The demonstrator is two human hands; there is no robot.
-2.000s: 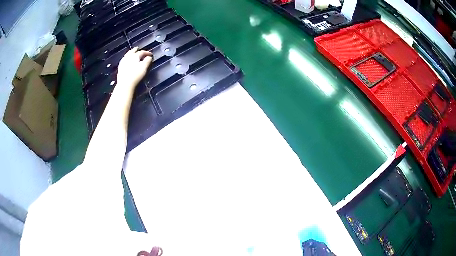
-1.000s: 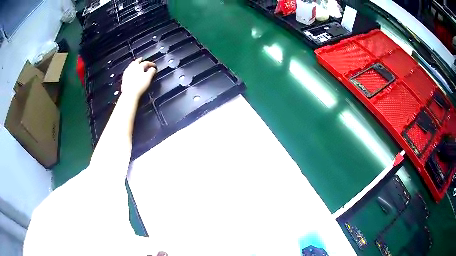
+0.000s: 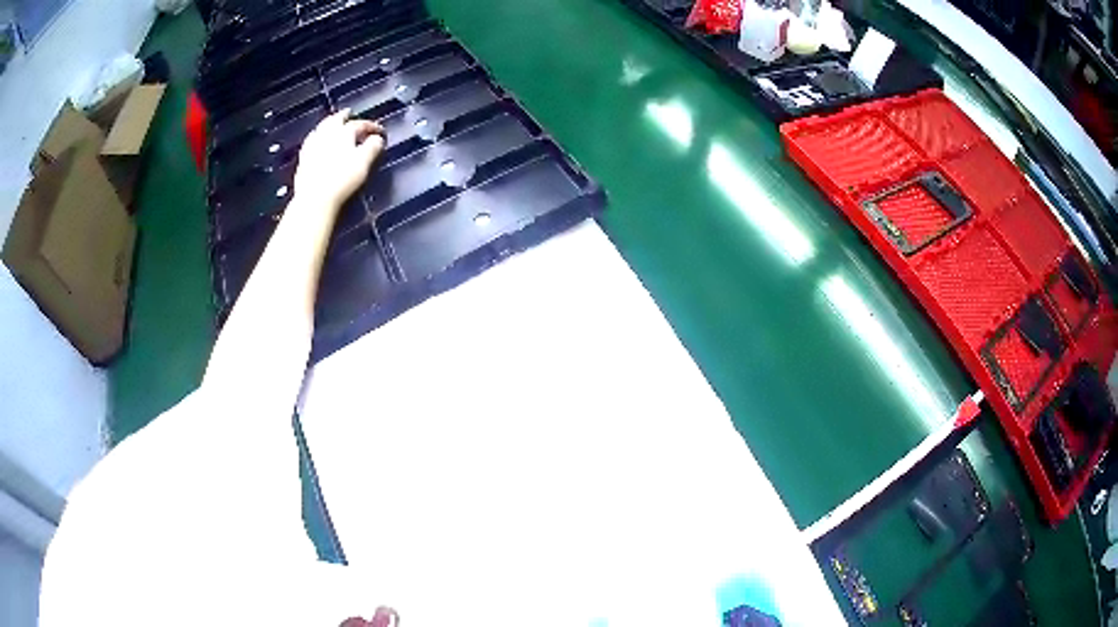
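The black plastic tray (image 3: 429, 172) with rectangular pockets and pale round dots lies beyond the white work surface (image 3: 515, 429). My left hand (image 3: 341, 157) rests over the middle of this tray, near a divider, with its fingers loosely bent and apart. It holds nothing that I can see. My left forearm crosses the tray's near left corner. My right hand is not seen for certain. A small reddish-brown shape (image 3: 370, 617) is cut off by the bottom edge, and I cannot tell what it is.
More black trays (image 3: 307, 25) lie farther back. Dark frames (image 3: 920, 527) lie on the green belt (image 3: 638, 245), near a white strip with a red end (image 3: 893, 472). A red tray (image 3: 969, 263) holds several frames. A blue patch (image 3: 748, 593) lies low right; cardboard (image 3: 74, 245) stands left.
The camera view has shifted slightly, and the blue patch and dark piece sit lower in the picture than two seconds ago. My left hand stays at about the same place on the tray.
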